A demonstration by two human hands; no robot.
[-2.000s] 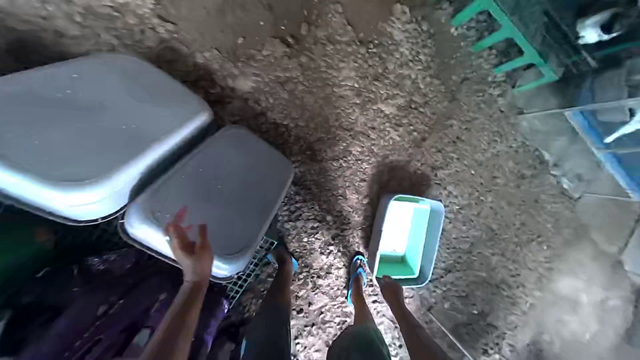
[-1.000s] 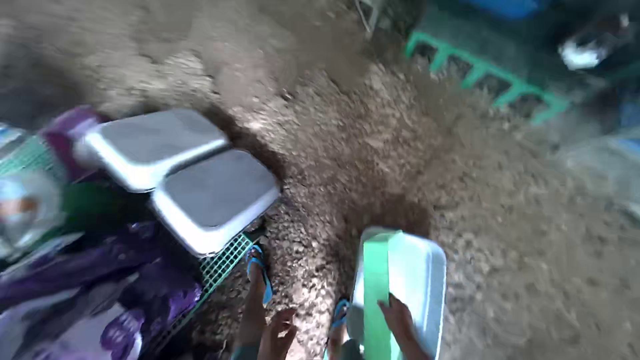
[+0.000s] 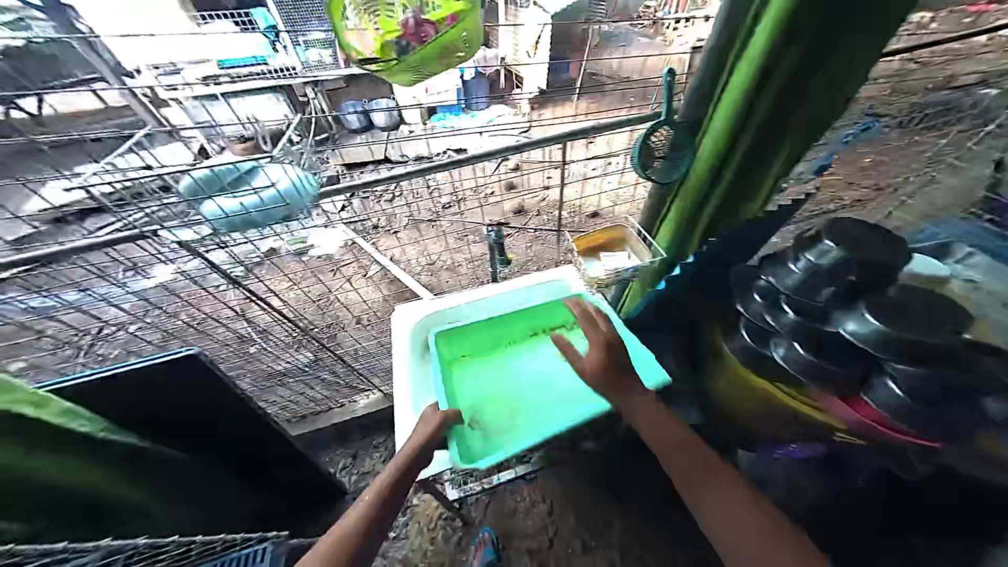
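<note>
A green plastic basin point(image 3: 512, 386) with dark specks on its inner wall lies tilted over a white sink point(image 3: 411, 346) beside a wire fence. My left hand point(image 3: 435, 429) grips the basin's near left rim, with the thumb over the edge. My right hand point(image 3: 598, 354) is over the basin's right side, its fingers spread; whether it touches the basin I cannot tell. Behind the sink stands a faucet point(image 3: 496, 246). A wire basket point(image 3: 616, 250) holding a container hangs at the fence to the right of the faucet.
Black pots or bowls point(image 3: 850, 315) are stacked at the right. A green strainer point(image 3: 664, 150) and a light blue ring-shaped thing point(image 3: 250, 193) hang on the fence. A dark panel point(image 3: 197, 441) stands at the left, and a green post point(image 3: 732, 134) rises behind the sink's right side.
The view has swung from the ground to the sink at the fence. The green basin, earlier inside a pale tub on the ground, is now over the sink, with my left hand on its rim.
</note>
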